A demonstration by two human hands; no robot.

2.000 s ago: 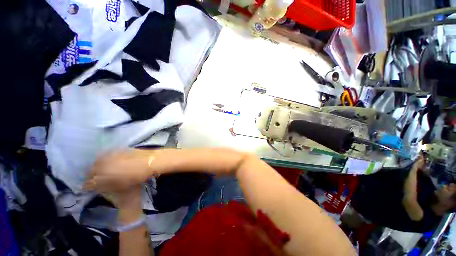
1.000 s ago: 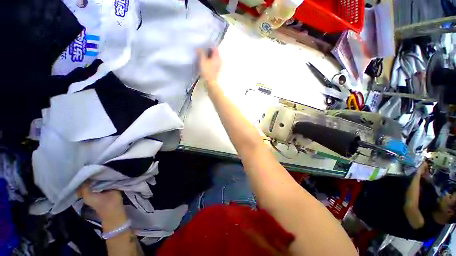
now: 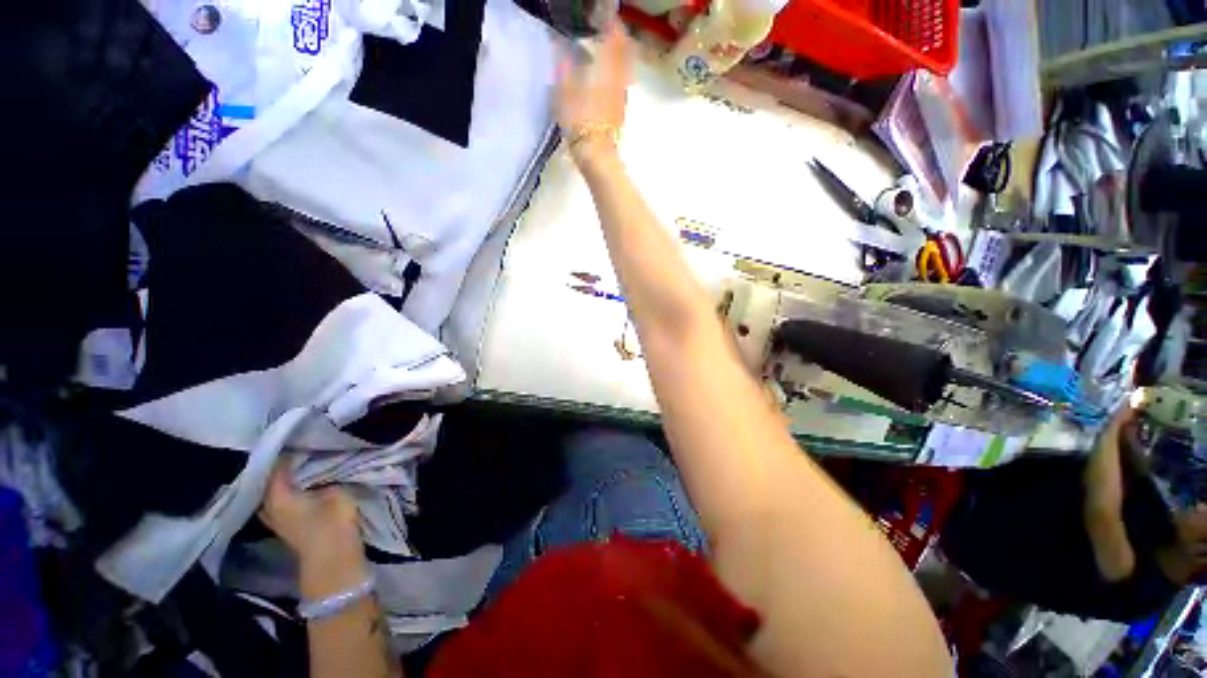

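A bundle of black and white panels [image 3: 351, 358] lies over the dark surface and lap at the left. My left hand [image 3: 311, 517] grips its lower edge; the fingertips are partly hidden by the folds. Another white panel with black parts [image 3: 384, 172] lies above it, overlapping the machine table's left side. My right hand [image 3: 596, 86] is stretched far forward over the table's back left corner, beside that panel's edge. It is blurred, and I cannot tell whether it holds anything.
The sewing machine [image 3: 860, 351] stands right of my right arm. Snips [image 3: 596, 285] lie on the white table [image 3: 755, 172]. Scissors [image 3: 940, 258] and a red basket [image 3: 874, 33] are at the far side. A printed plastic bag [image 3: 271, 80] is upper left. Another person [image 3: 1059, 530] sits at lower right.
My right hand has moved farther forward. The bundle in my left hand is folded over, with more black showing. My left hand has shifted slightly right. A black part now shows on the far panel.
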